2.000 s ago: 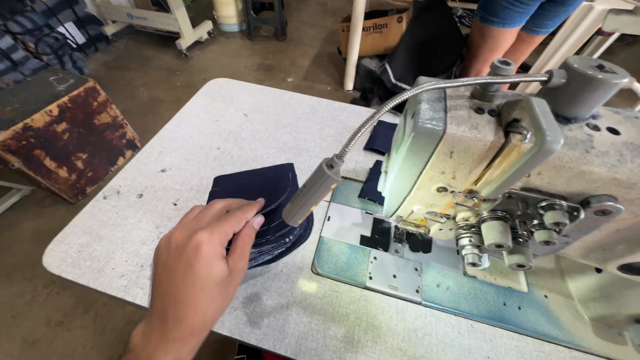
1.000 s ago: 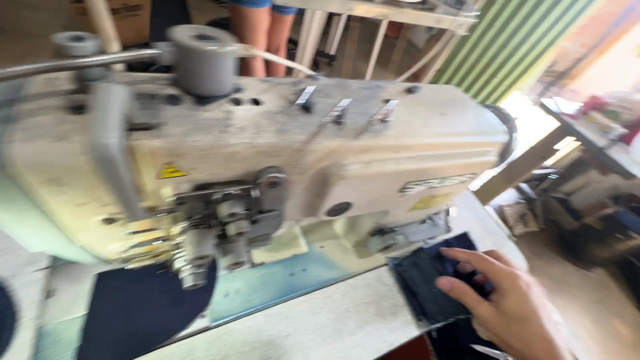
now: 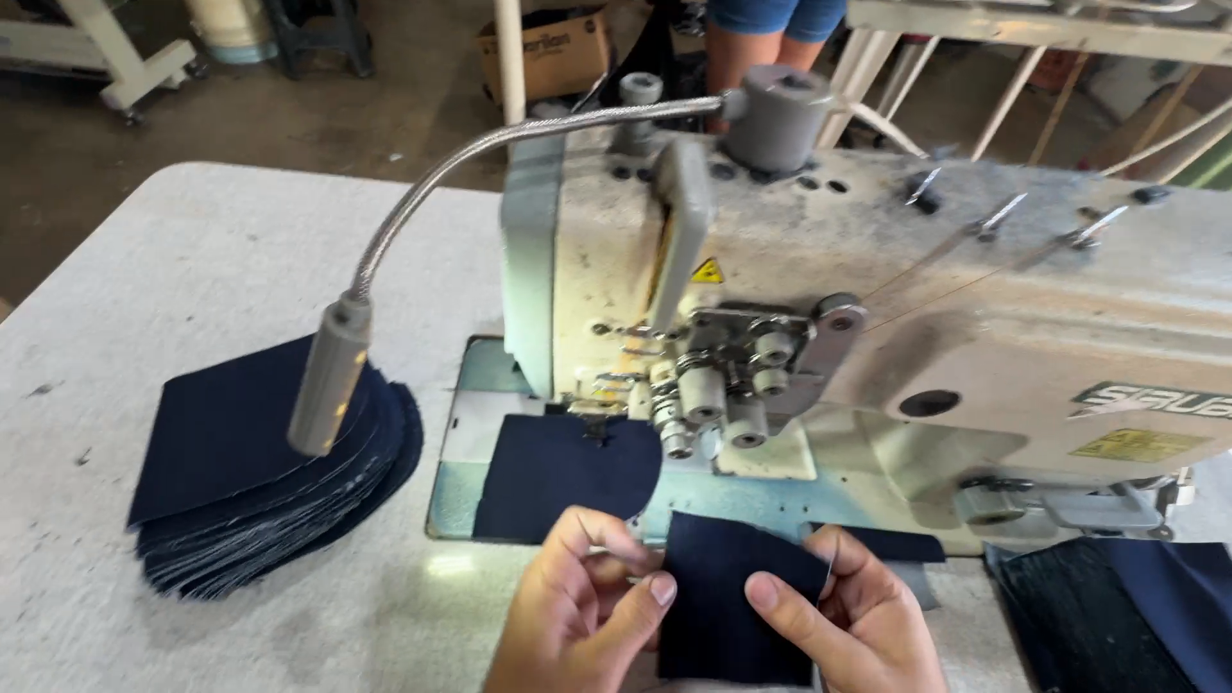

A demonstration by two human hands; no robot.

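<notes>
Between my two hands, in front of the industrial sewing machine [image 3: 866, 289], is a small dark navy fabric piece [image 3: 736, 602]. My left hand [image 3: 592, 606] pinches its left edge between thumb and fingers. The right edge is gripped by my right hand [image 3: 847, 616], thumb on top. A larger navy piece with a rounded side [image 3: 568, 476] lies flat under the presser foot [image 3: 597, 409]. Left of the machine bed sits a stack of navy fabric pieces [image 3: 226, 433] with frayed edges. Another dark strip [image 3: 890, 544] lies behind my right hand.
A lamp on a flexible metal neck [image 3: 332, 375] hangs over the stack. More dark fabric [image 3: 1107, 606] lies at the table's right. Behind the machine are a cardboard box [image 3: 549, 53], white metal frames [image 3: 1011, 24] and a person's legs [image 3: 770, 48].
My right hand, over the fabric at the right one second ago, now holds a small piece with my left hand. My left hand has left the stack. The view swung right and back.
</notes>
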